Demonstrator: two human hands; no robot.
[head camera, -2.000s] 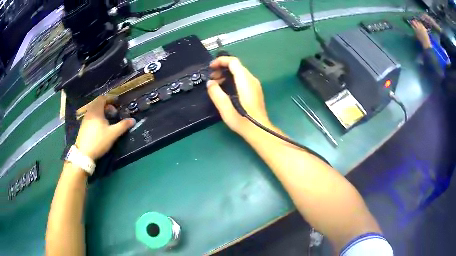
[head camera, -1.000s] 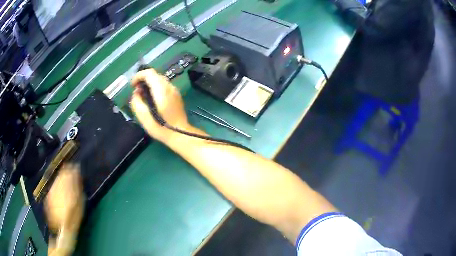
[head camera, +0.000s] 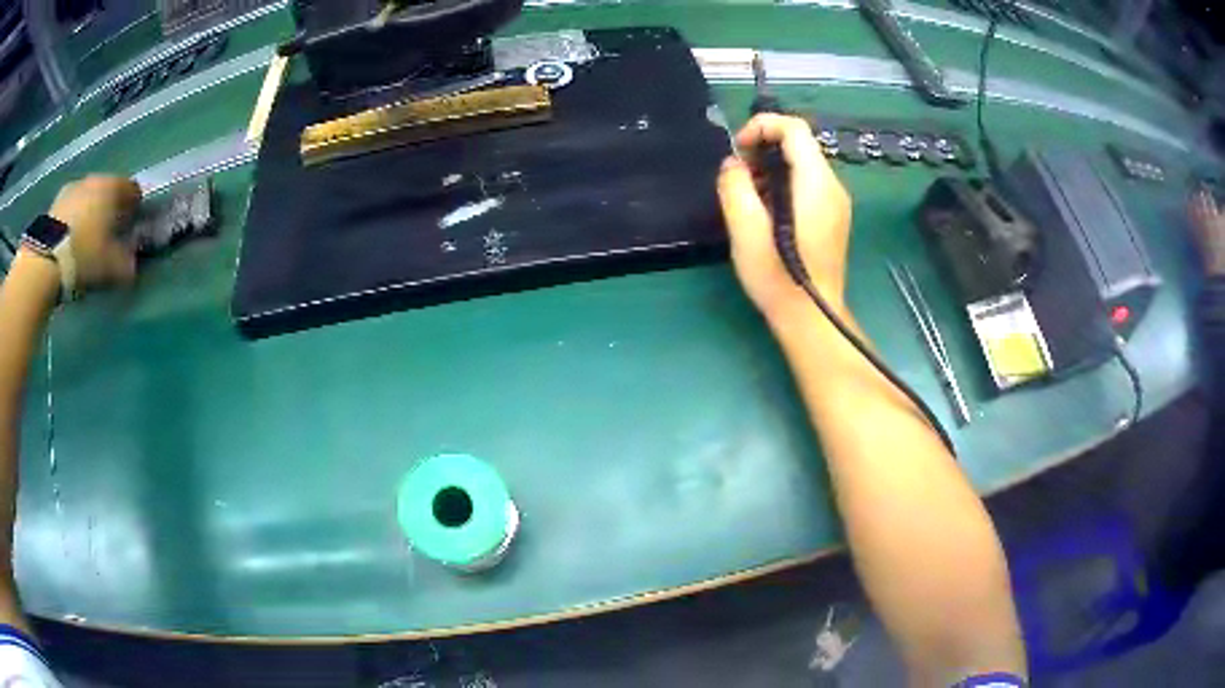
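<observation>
My right hand (head camera: 793, 208) holds the soldering iron (head camera: 767, 108) upright beside the right edge of the black base plate (head camera: 591, 202); its black cord runs down along my forearm. My left hand (head camera: 100, 231) is at the far left, blurred, at a dark circuit board strip (head camera: 177, 218) left of the plate; whether its fingers grip the strip cannot be told. Another circuit board strip (head camera: 892, 144) with round silvery parts lies right of my right hand. The brass-coloured bar (head camera: 427, 121) lies on the plate with no board against it.
A green solder spool (head camera: 454, 511) stands near the front edge. Tweezers (head camera: 930, 341) lie left of the iron holder (head camera: 978, 231), sponge tray (head camera: 1009, 341) and grey soldering station (head camera: 1085, 242). The black stand (head camera: 390, 51) is behind the bar. Another person's hand (head camera: 1208, 231) shows at far right.
The board strip held on the plate two seconds ago is gone from there. My left hand has moved off the plate to the far left. A strip now lies right of my right hand.
</observation>
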